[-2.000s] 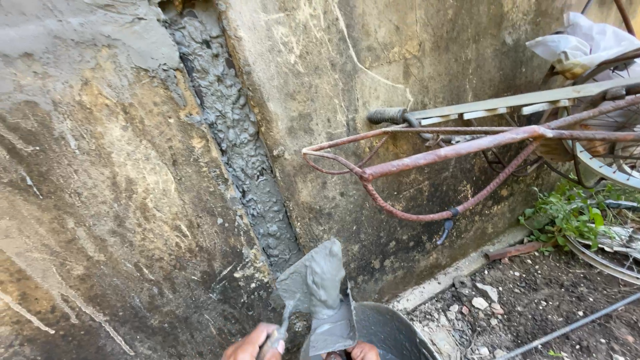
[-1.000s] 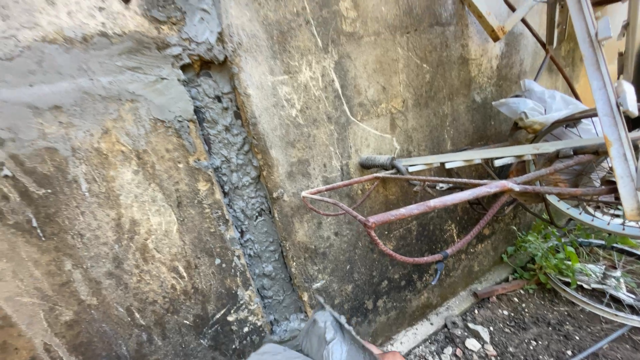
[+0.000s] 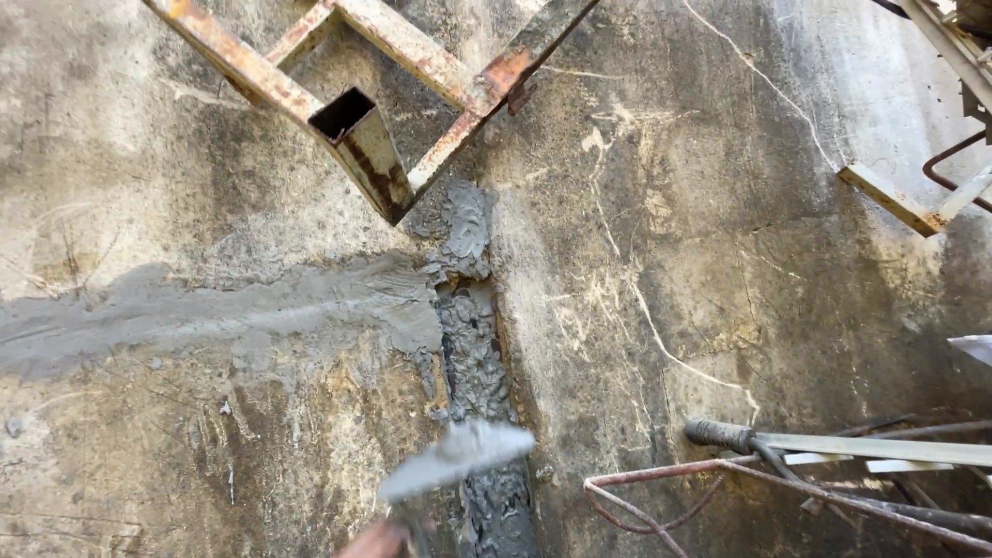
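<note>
My left hand [image 3: 376,539], blurred and cut off by the bottom edge, holds a trowel [image 3: 461,457]. The trowel's blade is blurred, carries wet grey mortar, and crosses in front of a vertical groove in the wall. Rough grey mortar [image 3: 474,349] lines this groove, and a lump of mortar [image 3: 467,225] sits above it. To the left, a smoother band of grey mortar [image 3: 232,314] runs across the stained concrete wall [image 3: 635,325]. Whether the blade touches the wall cannot be told. My right hand is out of view.
A rusty metal frame of square tube [image 3: 372,155] juts in at the top, over the groove's upper end. At the lower right are a rusty bent-rod frame [image 3: 651,473] and a pale metal bar with a dark grip [image 3: 717,435]. Another metal piece [image 3: 891,201] is at the upper right.
The view has swung up and left, bringing in the square-tube frame. My left hand and the trowel, seen low two seconds ago, are now at the groove. My right hand has left view.
</note>
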